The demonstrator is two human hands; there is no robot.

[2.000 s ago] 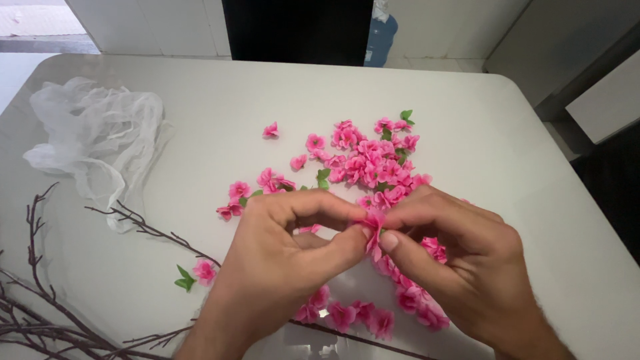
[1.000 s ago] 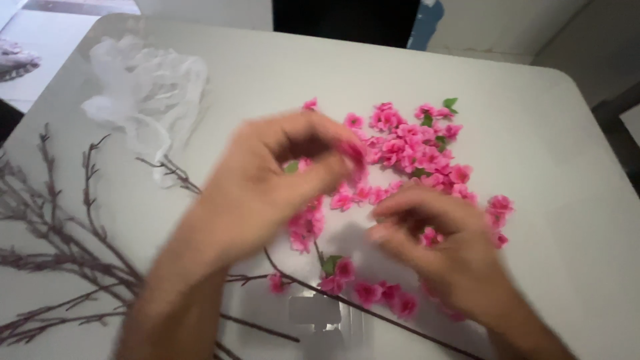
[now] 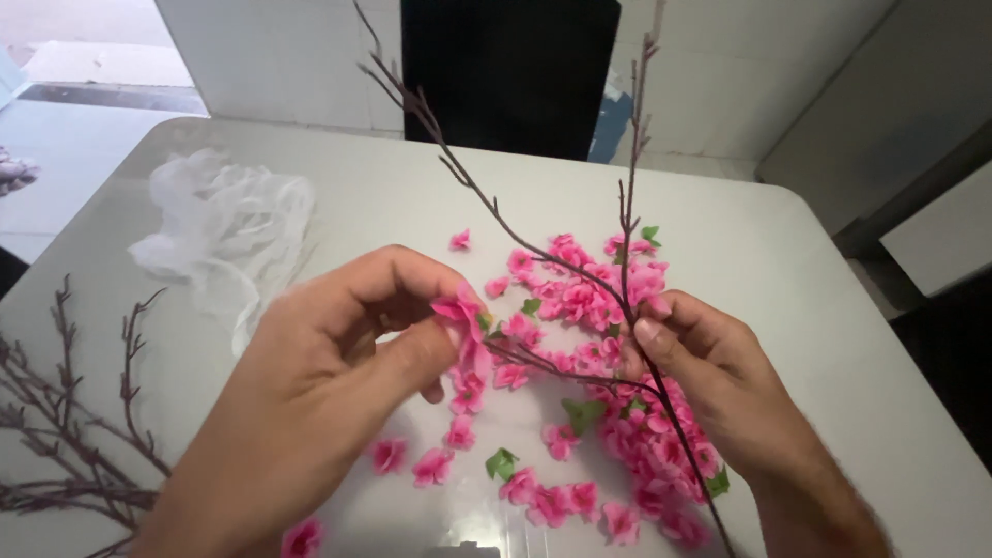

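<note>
Between the thumb and fingers of my left hand (image 3: pixel 356 341) is a pink artificial blossom (image 3: pixel 463 314), its base against the tip of a side twig. That twig belongs to a dark brown artificial branch (image 3: pixel 504 221), which forks into long, bare stems reaching over the table's far edge. My right hand (image 3: pixel 709 372) pinches the branch near its fork, thumb in front. Behind and below the branch, many pink artificial blossoms (image 3: pixel 581 302) and a few green leaves (image 3: pixel 585 415) lie on the white table. Part of the pile is hidden by my right hand.
Bare brown branches (image 3: pixel 77 442) lie at the table's left side. Crumpled white translucent material (image 3: pixel 229 225) rests at the back left of the white table (image 3: pixel 372 170). A black chair back (image 3: pixel 508 77) stands beyond the far edge. Loose blossoms (image 3: pixel 550 504) lie near the front.
My right hand, holding nothing visible one second ago, now grips a branch raised off the table. My left hand still holds a blossom, now at a twig tip. The view has shifted.
</note>
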